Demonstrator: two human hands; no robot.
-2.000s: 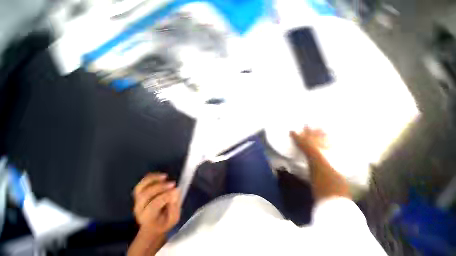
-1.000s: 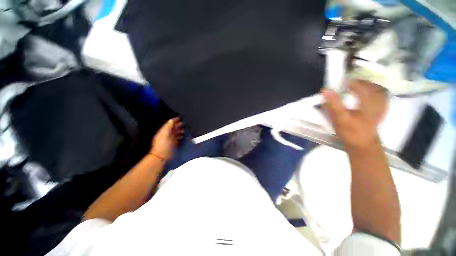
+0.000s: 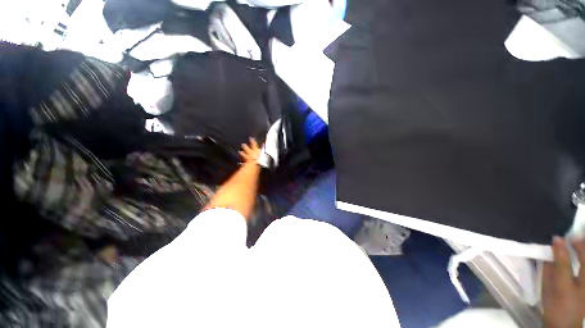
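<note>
A large black fabric panel (image 3: 442,128) lies over the table at the right, with the rim of a white backing panel (image 3: 410,221) showing along its near edge. My right hand (image 3: 563,282) is at the right edge of the view, cut off, with its fingers at the panel's near right corner; whether it grips the cloth is unclear. My left hand (image 3: 250,152) is at the near right side of the pile of black panels (image 3: 215,96), with fingers spread, beside a narrow white piece (image 3: 272,144). No cloth is clearly held in it.
Striped cloth (image 3: 70,182) is heaped at the left. Black and white cloth lies at the upper left. A white strip (image 3: 454,272) hangs near the lap, by the grey table-edge strip (image 3: 497,275). Part of the machine's metal (image 3: 555,8) shows at the upper right.
The view has swung left, so the black panel and machine sit further right. My left hand has moved out leftward to the black pile. My right hand is now partly out of view.
</note>
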